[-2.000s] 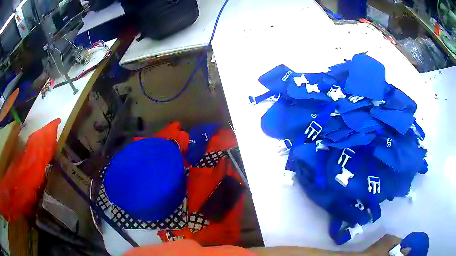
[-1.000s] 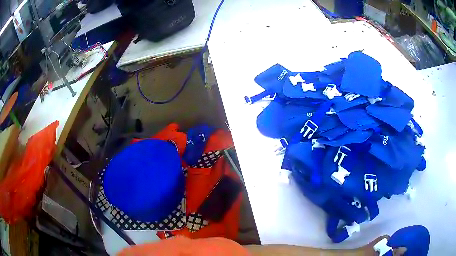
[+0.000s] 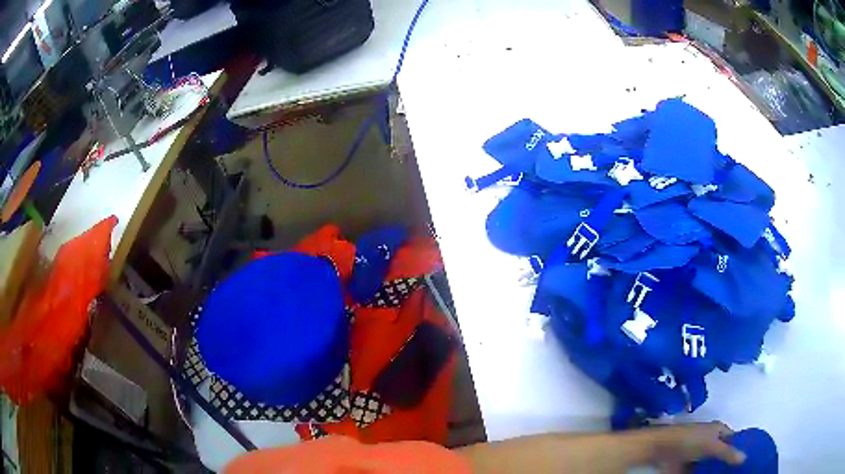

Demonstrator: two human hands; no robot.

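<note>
My left hand (image 3: 709,446) is at the bottom right edge of the view, partly cut off. The arm reaches in from the left in an orange sleeve. Its fingers are on a blue pouch piece (image 3: 755,454) with a rounded edge, which is also cut off by the frame; the hand appears to grip it. Just beyond the hand, a heap of blue pouch pieces (image 3: 649,222) with white buckles and some white lettering lies on the white table (image 3: 519,56). My right hand is not in view.
Left of the table stands a stool with a round blue cover (image 3: 273,329), with orange cloth (image 3: 394,417) and a dark flat item (image 3: 417,366) beside it. A black bag (image 3: 320,32) sits on the surface behind. A blue cable (image 3: 320,183) hangs down there.
My left hand and the pouch piece have shifted slightly; the fingers now lie over the piece, and its white buckle no longer shows. The arm now covers the heap's lowest strap and buckle.
</note>
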